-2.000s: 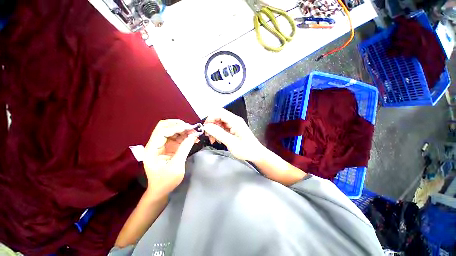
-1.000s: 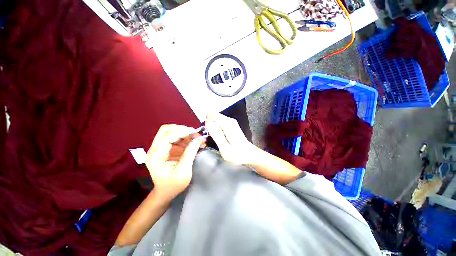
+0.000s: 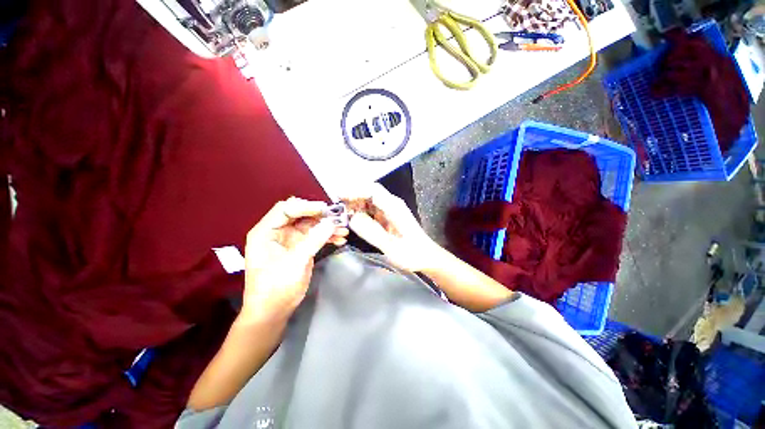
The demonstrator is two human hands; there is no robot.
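Observation:
A tiny silver piece [image 3: 338, 214] is pinched between the fingertips of both hands, just off the near corner of the white table. My left hand [image 3: 281, 251] holds it from the left, thumb and index finger on it. My right hand [image 3: 387, 224] touches it from the right with bent fingers. Its exact shape is too small to tell. The black-rimmed disc with a metal centre [image 3: 376, 125] lies flat on the table beyond my hands. Dark red cloth [image 3: 201, 159] spreads to the left, with a small white label [image 3: 227, 259] beside my left hand.
Yellow-green shears [image 3: 460, 50], small blue and orange snips [image 3: 530, 41], a checked bundle [image 3: 537, 13] and an orange cord [image 3: 593, 50] are at the table's far end. Machine parts [image 3: 243, 17] show at the top. Blue crates [image 3: 619, 167] with red pieces stand on the floor at right.
The fingertips have shifted slightly around the silver piece, and more of it shows now than one second ago. The disc, tools and crates have not moved.

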